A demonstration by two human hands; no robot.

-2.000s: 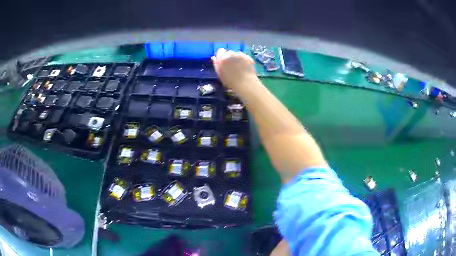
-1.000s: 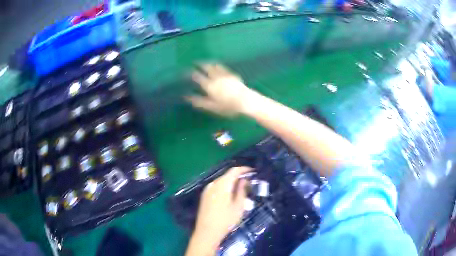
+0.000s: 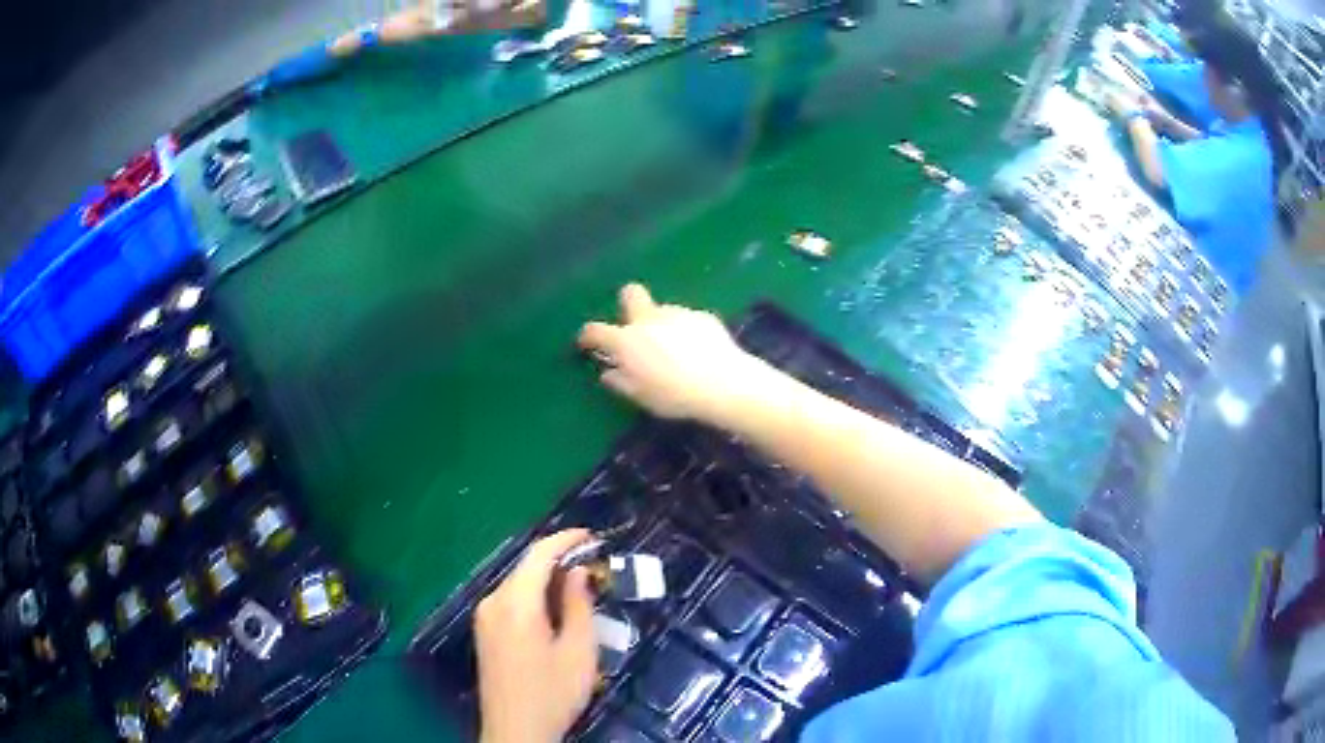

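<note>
My left hand [image 3: 538, 639] is over the near black tray [image 3: 778, 341] at the lower middle. Its fingers and thumb are closed on a small watch body with a white block [image 3: 637, 576]. Another whitish part [image 3: 613, 636] shows just below the fingers; whether it is held or lies in the tray I cannot tell. My right hand [image 3: 661, 356] is low over the green mat [image 3: 465, 334], beyond the tray's far edge. Its fingers are partly curled, and whether something is between them I cannot tell. Dark square pieces [image 3: 731, 601] fill several tray pockets.
A black tray of watch bodies [image 3: 315, 594] lies at left, below a blue bin [image 3: 102, 261]. A black rectangle [image 3: 317, 163] lies at upper left. A loose watch body [image 3: 809, 244] is on the mat. Clear sheets [image 3: 966, 312] and a person in blue [image 3: 1224, 182] are at right.
The view has turned right, away from the left trays. My right hand has moved from the blue bin to the mat by the near tray. The watch body seen there a second ago no longer shows.
</note>
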